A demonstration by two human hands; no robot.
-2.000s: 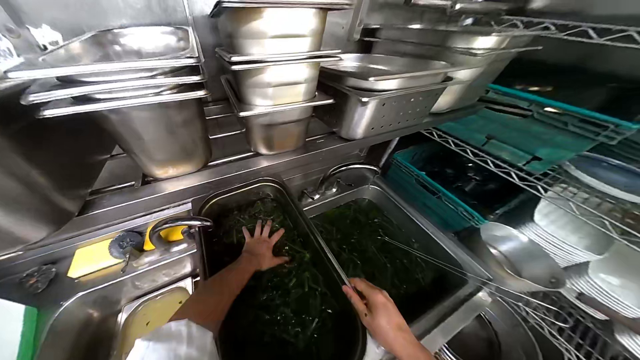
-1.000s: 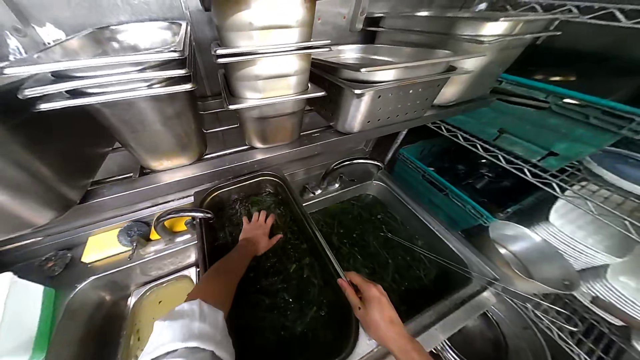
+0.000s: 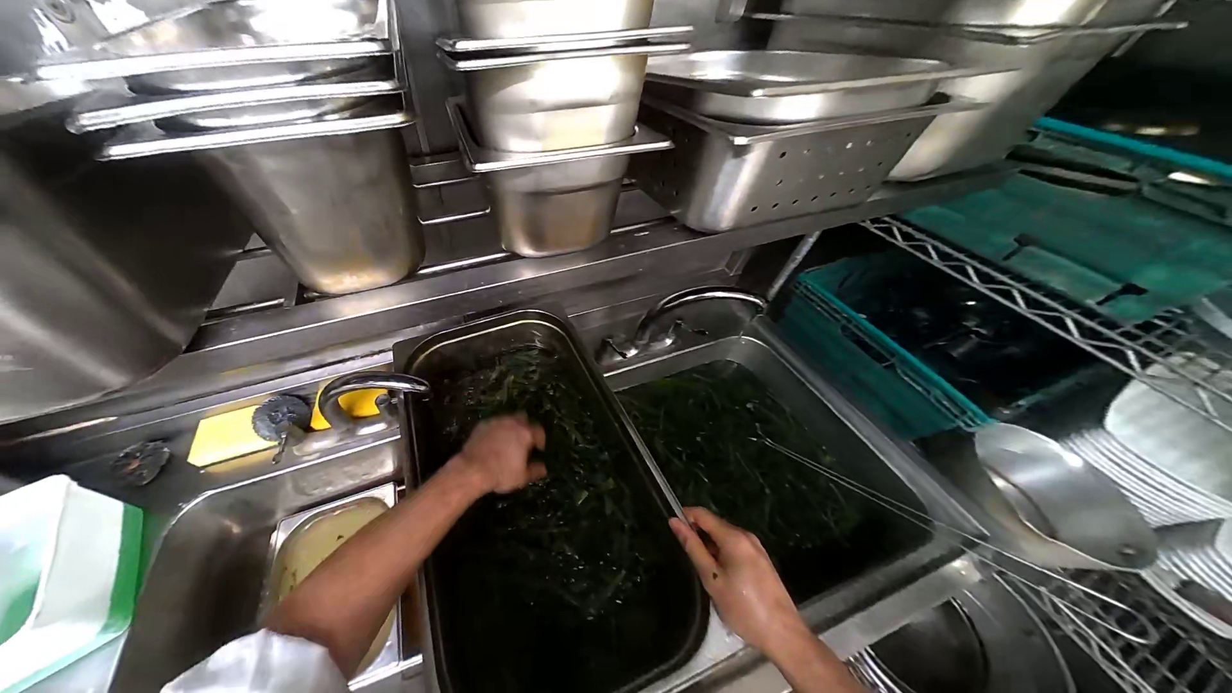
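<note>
A deep rectangular metal pan (image 3: 664,462) holds dark water with green leafy strands (image 3: 577,481) in it. My left hand (image 3: 502,452), blurred, is over the pan's upper left part at the leaves; its fingers look bent, and whether they grasp any leaves cannot be told. The pan's right rim is gripped by my right hand (image 3: 727,563), thumb and fingers around the edge. To the right, a sink basin (image 3: 818,361) holds more greens (image 3: 731,452) in dark water, with a long thin metal utensil (image 3: 847,481) lying across it.
Two curved faucets (image 3: 698,296) (image 3: 371,380) stand behind the basins. Stacked metal pans (image 3: 337,202) and a perforated pan (image 3: 789,173) line the shelf above. Yellow sponges (image 3: 226,433), a small pan (image 3: 332,539) and a green-white container (image 3: 77,558) are left; teal crates (image 3: 885,346), a metal bowl (image 3: 1059,491) and plates (image 3: 1145,472) right.
My left hand had its fingers spread over the greens two seconds ago; they are now drawn in and blurred. My right hand has stayed on the pan's rim.
</note>
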